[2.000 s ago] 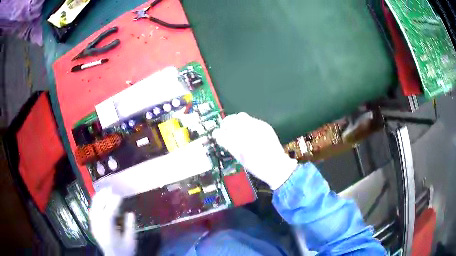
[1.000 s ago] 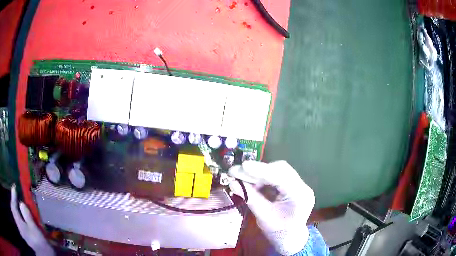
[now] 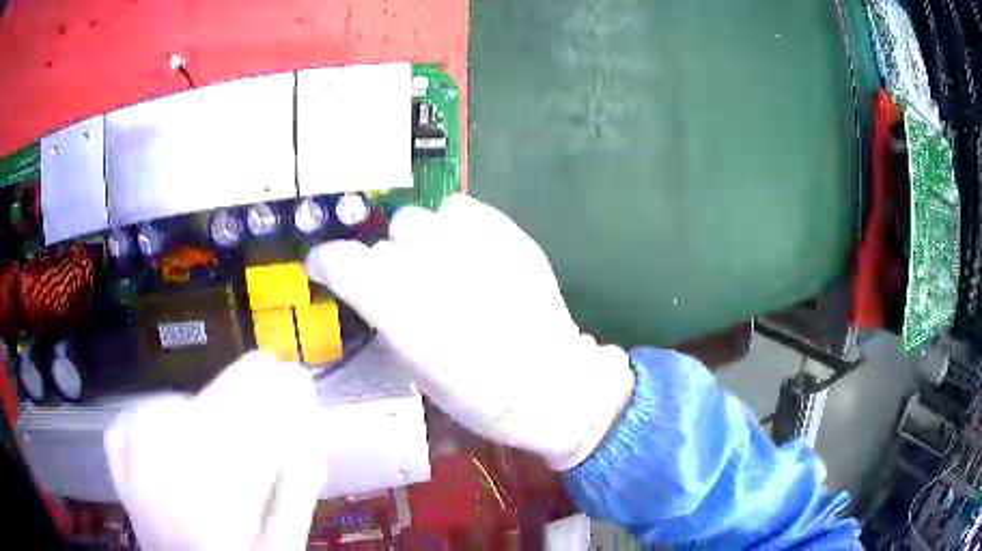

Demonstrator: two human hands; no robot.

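A large green circuit board (image 3: 436, 183) lies on the red mat (image 3: 248, 30). It carries a white upper heat sink (image 3: 205, 145), a ribbed lower heat sink (image 3: 372, 431), yellow blocks (image 3: 278, 285), copper coils (image 3: 59, 288) and round capacitors (image 3: 262, 220). My right hand (image 3: 474, 334), white-gloved, is over the board's right part beside the yellow blocks; its fingertips are bent and what they touch is hidden. My left hand (image 3: 221, 457), gloved and blurred, is over the lower heat sink, fingers bent. A dark wire (image 3: 350, 350) shows between the hands.
A green bench surface (image 3: 668, 161) lies right of the mat. Another green board (image 3: 928, 231) stands at the far right beside a red strip (image 3: 881, 215). Metal frame parts (image 3: 802, 404) are at the lower right. A small white connector (image 3: 178, 65) on a wire sticks up behind the upper heat sink.
My left hand has come from the lower left edge onto the lower heat sink. My right hand has moved up and left in view. The board sits further left and higher in view.
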